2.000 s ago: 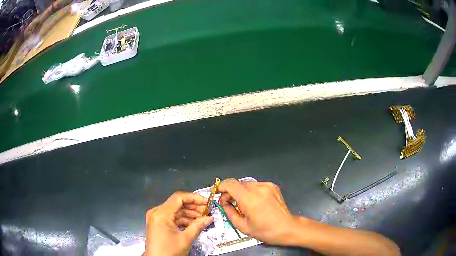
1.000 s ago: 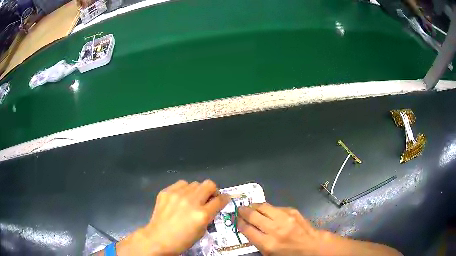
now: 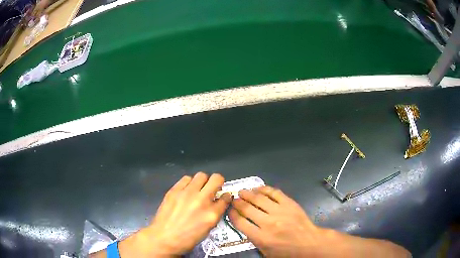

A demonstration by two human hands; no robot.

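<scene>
A white base housing (image 3: 246, 182) lies open side up on the dark bench at the bottom middle, largely covered by both hands. A gold bar (image 3: 237, 245) lies along its near edge, and a green wire (image 3: 233, 228) runs inside it. My left hand (image 3: 189, 216), with a blue band at the wrist, has its fingertips on the far left part of the housing at another gold bar. My right hand (image 3: 272, 216) lies over the right side, fingertips at the same bar. Whether the fingers pinch the bar or press it is hidden.
A loose white cable with gold ends (image 3: 344, 166) and a dark tweezers-like tool (image 3: 374, 185) lie to the right. A gold bundle (image 3: 413, 132) lies farther right. Behind the pale edge (image 3: 227, 101), the green conveyor (image 3: 202, 55) carries a bagged white unit (image 3: 75, 52). People's hands show at upper left.
Both hands have gone from holding the gold bar above the housing to bearing down on its far part. The white unit on the conveyor has moved left.
</scene>
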